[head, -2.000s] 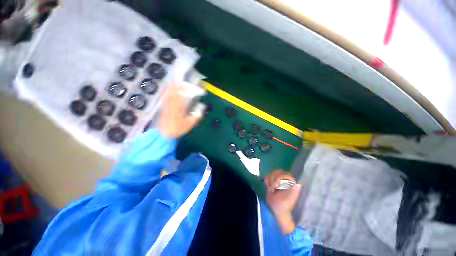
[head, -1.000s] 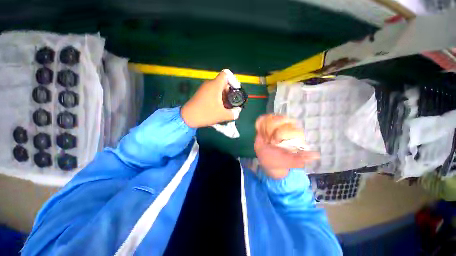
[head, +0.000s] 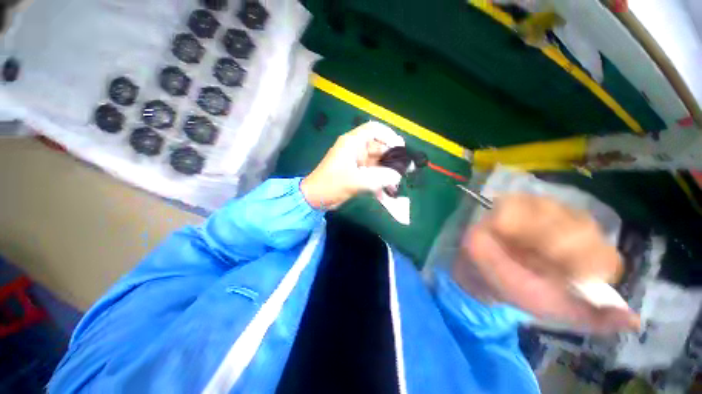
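My left hand (head: 350, 169), with white covers on its fingertips, grips a small black part (head: 396, 160) above the green surface. My right hand (head: 543, 258) is strongly blurred over the right tray's pale sheet (head: 527, 181). A white piece (head: 599, 293) is at its fingers; cover or cloth, I cannot tell. A thin dark rod with a shiny section (head: 476, 196) shows at its left side. A pointed white scrap (head: 396, 208) shows just below my left hand. Black ridged parts (head: 214, 100) lie in rows on the white liner sheet (head: 85, 50) at the left.
Yellow tape (head: 385, 114) crosses the green surface (head: 296, 150). An orange stick (head: 446, 171) lies near my left hand. Loose dark parts (head: 321, 120) are partly hidden or blurred. A white rail and yellow-taped post foot (head: 531, 154) stand at upper right.
The view has turned. My left hand has come from the left liner sheet and now holds a black part. My right hand has moved right, away from my left hand, over the right tray.
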